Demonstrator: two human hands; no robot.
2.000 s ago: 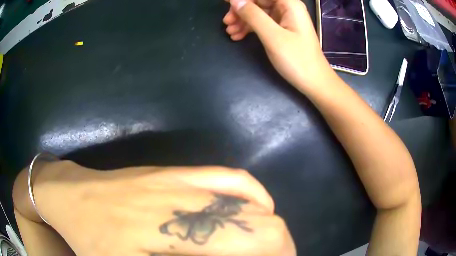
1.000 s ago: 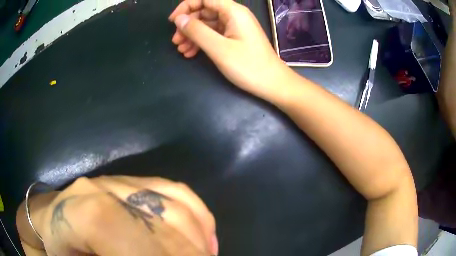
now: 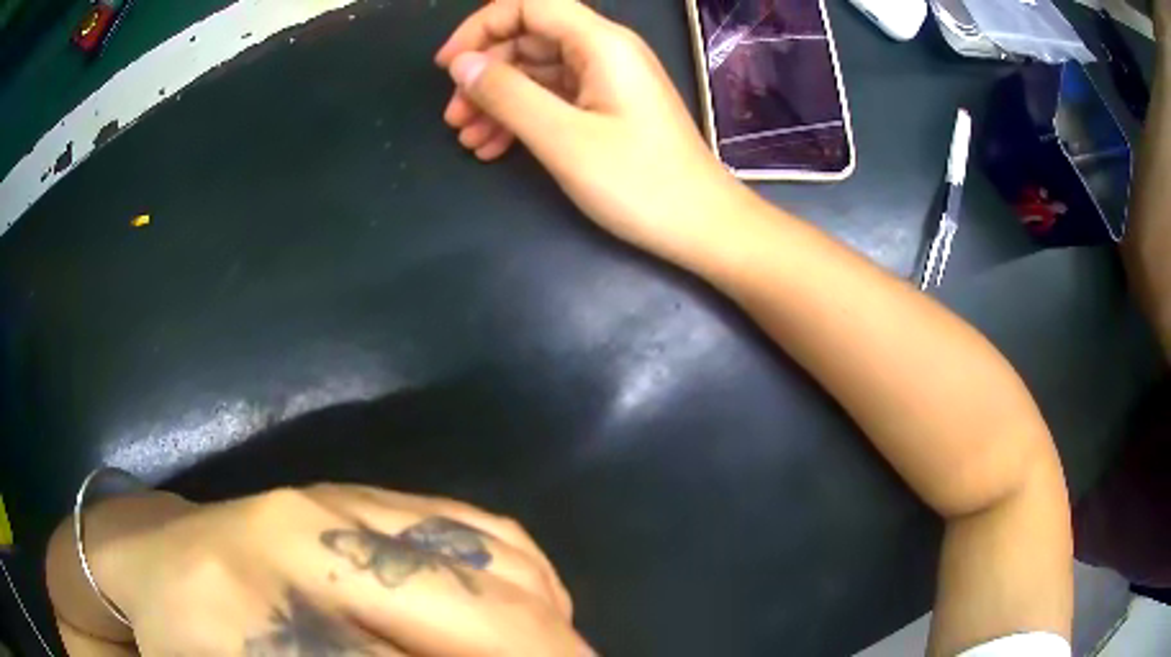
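Note:
My left hand (image 3: 372, 565), with a dark tattoo and a thin bracelet, is back-up at the bottom left, close to the camera. Its fingers are hidden or cut off by the lower edge. My right hand (image 3: 565, 109) rests on its side at top centre on the black mat (image 3: 514, 347), fingers loosely curled and thumb apart; nothing shows in it. A smartphone (image 3: 777, 90) with a pale case and dark purplish screen lies just right of my right hand, not held.
Slim tweezers (image 3: 948, 199) and a dark blue box with a red mark (image 3: 1059, 154) are on the right. Plastic bags (image 3: 1014, 28) and a white rounded object (image 3: 893, 13) lie upper right. A yellow scrap (image 3: 141, 221) is left. Another person's arm (image 3: 1149, 231) shows at the right edge.
The view has shifted, so the smartphone and tweezers appear further left than two seconds ago. My left hand shows further left and lower. My right hand keeps nearly the same loose curl.

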